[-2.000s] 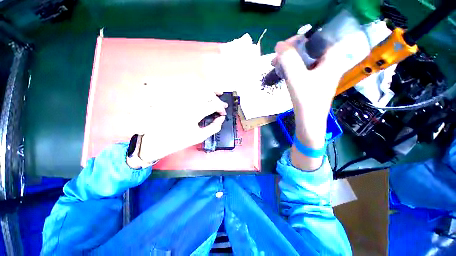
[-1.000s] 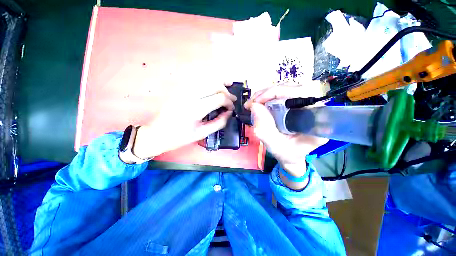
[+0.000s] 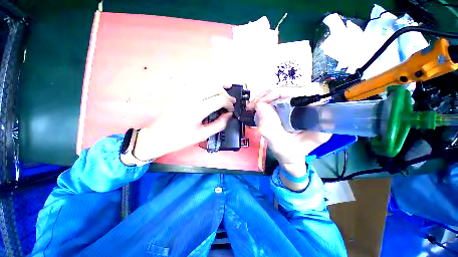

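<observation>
A black plastic housing lies near the front right of the pink-red mat. My left hand is on its left side, the fingers holding it. My right hand is at its right edge, fingertips around a small black piece touching the housing. The dispensing syringe, with a green cap, lies across my right hand and points left. Whether the black piece is the syringe's tip or a separate fitting cannot be told. The fingers hide part of the housing.
An orange screwdriver hangs above the syringe, its cord curving behind. White paper with dark specks lies beyond my right hand. The blue tray is partly hidden. Crumpled white material lies at the back right. A brown carton stands below the bench edge.
My right hand came from over the speckled paper down left to the housing, and the syringe now lies level across it. My left hand stays on the housing. Little differs over the last second.
</observation>
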